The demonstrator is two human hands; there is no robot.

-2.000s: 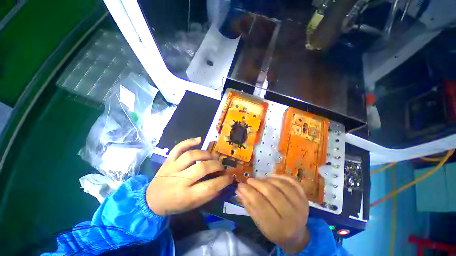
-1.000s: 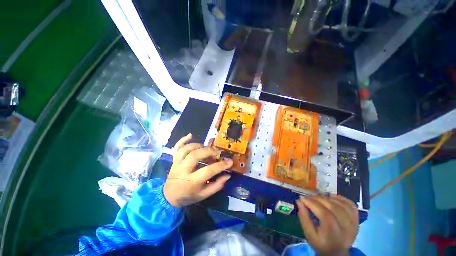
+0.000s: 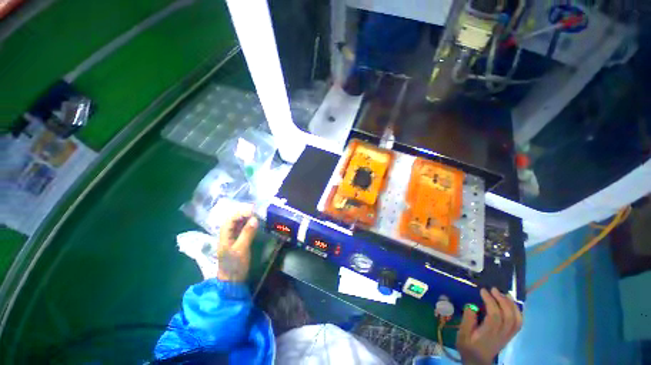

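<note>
Two orange fixtures lie side by side on the perforated base plate (image 3: 467, 246). The left fixture (image 3: 355, 203) has a black centre component (image 3: 363, 177); the right fixture (image 3: 432, 203) is plainer. My left hand (image 3: 236, 246) is off the fixtures, left of the blue control panel (image 3: 335, 246), fingers bent upward with thumb and forefinger near each other; whether it holds something small is unclear. My right hand (image 3: 490, 326) is at the panel's right end, its fingers around a green-lit start button (image 3: 472, 308), with nothing seen in it.
Clear plastic bags (image 3: 218, 189) and a white wipe (image 3: 194, 244) lie left of the machine, a blister tray (image 3: 213, 117) behind them. The dispensing head (image 3: 472, 36) hangs beyond the plate. The white enclosure frame (image 3: 268, 78) rises at left. Small metal parts (image 3: 496, 235) sit at right.
My left hand has left the left fixture and moved left and down. My right hand has moved from the right fixture's near side to the panel's right end. The view has shifted.
</note>
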